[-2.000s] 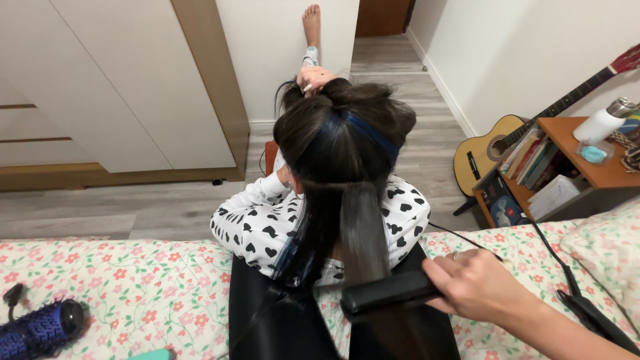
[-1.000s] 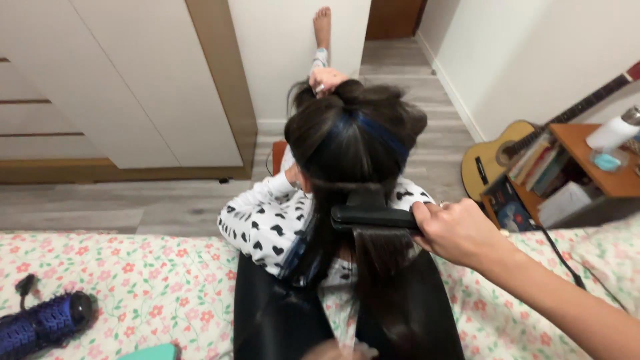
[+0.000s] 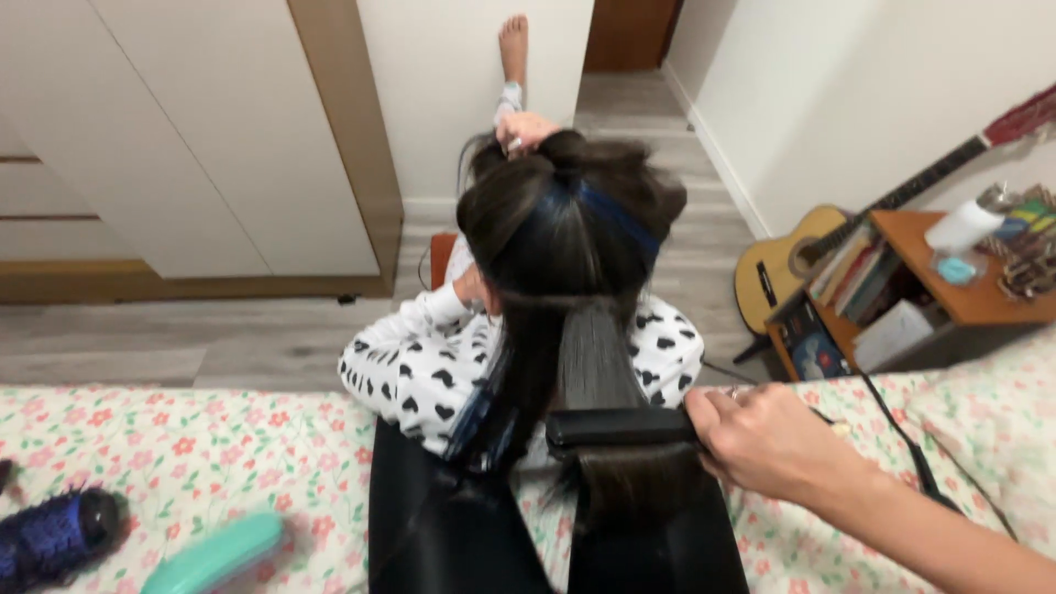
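Observation:
My right hand (image 3: 767, 441) grips a black hair straightener (image 3: 623, 429), closed across a flat section of dark hair (image 3: 598, 363) toward its lower end. The hair belongs to a person (image 3: 569, 223) seated with their back to me, between my black-clad legs (image 3: 450, 528). The upper hair is gathered up, with blue streaks, and a loose section with blue ends (image 3: 487, 429) hangs at the left. My left hand is outside the view. A teal hairbrush (image 3: 214, 553), blurred, lies at the lower left.
A blue round brush (image 3: 58, 528) rests on the floral bedspread (image 3: 322, 495). A cord (image 3: 895, 421) crosses the bed at right. Beyond stand a guitar (image 3: 792, 264), a wooden shelf (image 3: 924, 272) and a white wardrobe (image 3: 247, 148). The seated person's hand (image 3: 524, 132) is by their head.
My right hand first rose with the straightener to near the top of the hair section, then slid it down toward the ends. A blurred hand seen low in the middle one second ago is gone from there.

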